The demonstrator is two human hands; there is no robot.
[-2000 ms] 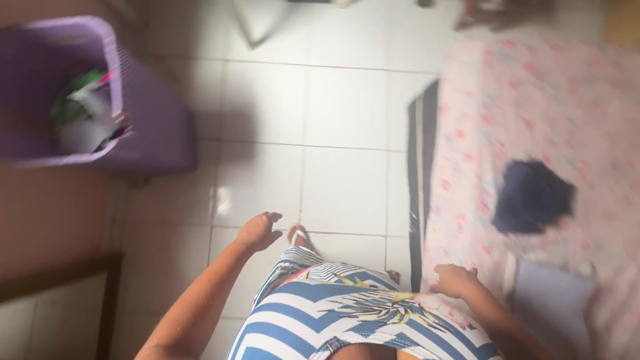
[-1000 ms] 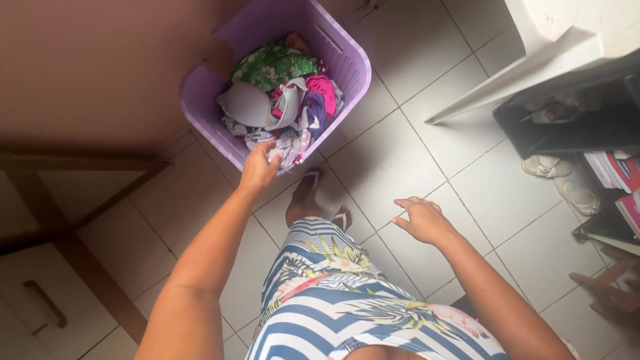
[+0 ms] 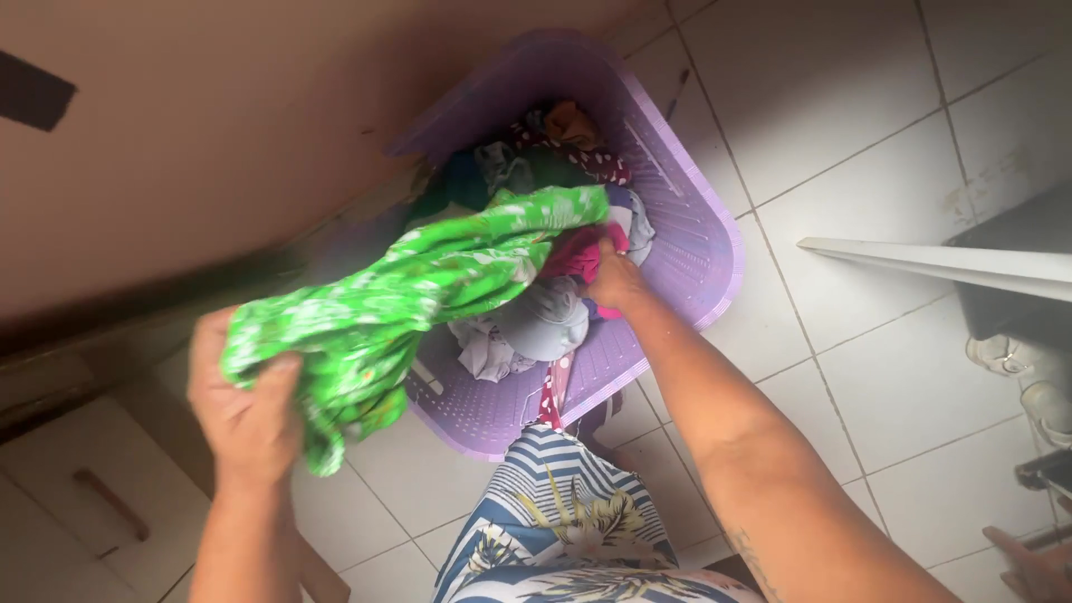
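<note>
My left hand (image 3: 247, 402) grips one end of a green garment with a white pattern (image 3: 402, 289), which stretches across a purple plastic laundry basket (image 3: 691, 276). Inside the basket, my right hand (image 3: 615, 276) is closed on a bright pink cloth (image 3: 582, 251), beside the garment's far end. Around them lie a pale grey cup-shaped piece (image 3: 548, 322), a dark red cloth with white dots (image 3: 599, 159) and a brown cloth (image 3: 574, 124). A red and pink dotted strip (image 3: 554, 389) hangs near the basket's close rim.
The basket stands on white floor tiles against a brownish wall (image 3: 251, 126). A white leg or bar (image 3: 938, 264) juts in from the right, near a dark shelf and pale shoes (image 3: 1001, 356). A drawer front with a handle (image 3: 109, 502) is at lower left.
The green garment, lying in the basket one second ago, is now lifted and stretched out in my left hand. My right hand has moved from above the floor into the basket onto the pink cloth.
</note>
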